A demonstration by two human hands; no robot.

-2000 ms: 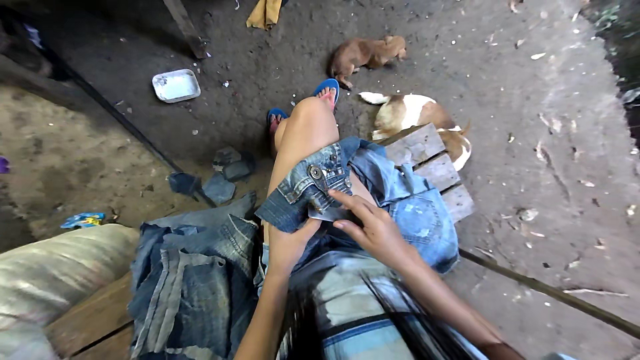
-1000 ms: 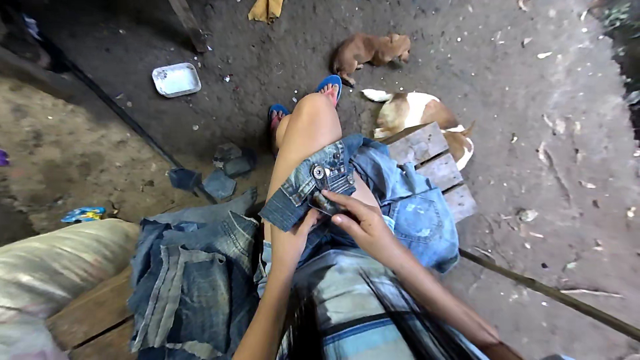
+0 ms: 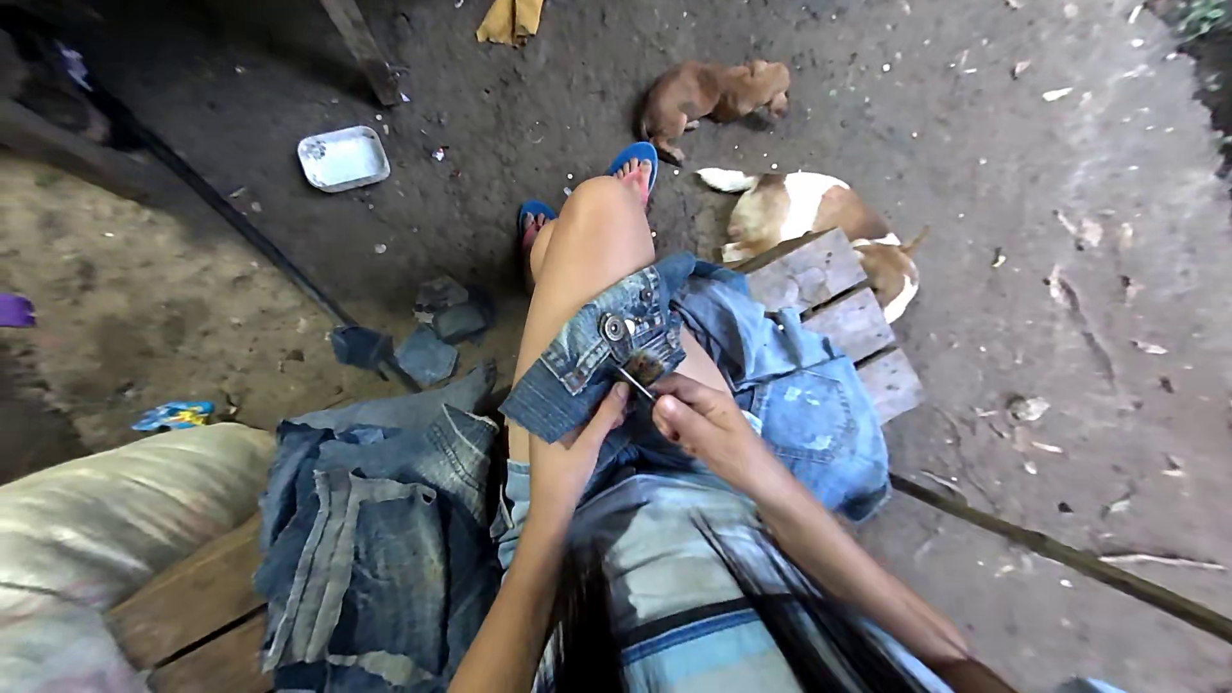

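A piece of blue denim with a metal button [image 3: 577, 351] lies across my bare thigh. My left hand [image 3: 602, 428] grips its lower edge, thumb on top. In my right hand [image 3: 698, 419] is a small, thin, dark-handled tool [image 3: 637, 385], its tip against the denim just below the button; its exact kind cannot be told. Light-blue jeans [image 3: 808, 414] with a back pocket spread over my lap and the bench at the right. More dark denim pieces [image 3: 385, 549] are heaped on the bench to the left.
A pale stuffed sack [image 3: 125, 510] sits left on the wooden bench [image 3: 197, 592]. A brown dog [image 3: 712, 96] and a brown-and-white dog [image 3: 808, 212] lie on the dirt ground. A white tray [image 3: 344, 159], dark stones [image 3: 448, 313] and a long pole [image 3: 1068, 556] are around.
The thin tool now shows plainly below the button, in my right hand. The fingers of my right hand have drawn back a little from the denim. The dogs have stayed in place.
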